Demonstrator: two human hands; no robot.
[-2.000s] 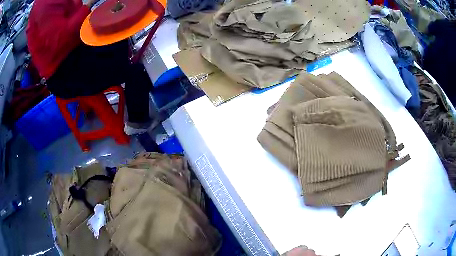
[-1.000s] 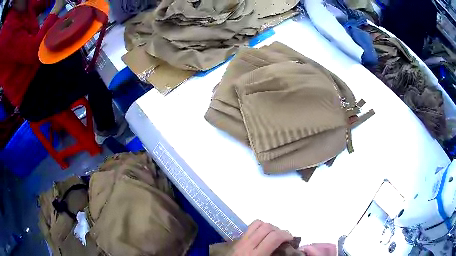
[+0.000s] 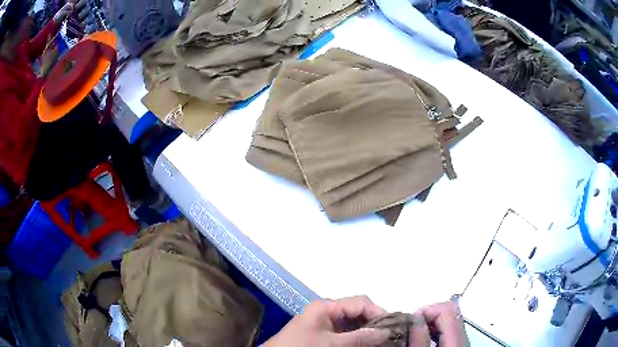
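Observation:
My left hand [image 3: 332,324] and my right hand [image 3: 440,325] are at the bottom edge, in front of the sewing table, partly cut off. Both pinch a small bunched khaki-brown pocket piece [image 3: 393,324] between them; most of it is hidden by the fingers. A pile of pocket pieces [image 3: 366,135] lies mid-table, with zipper tails [image 3: 464,132] sticking out at its right side.
The white sewing machine [image 3: 596,217] with its needle plate [image 3: 505,284] stands at right. Loose khaki panels [image 3: 230,51] lie at upper left. A khaki bundle [image 3: 190,291] sits below the table. A person in red sits at far left near an orange disc [image 3: 74,74].
The view has swung right, showing more of the machine. My hands have come further into view with the bunched piece between them. The pile keeps its place on the table.

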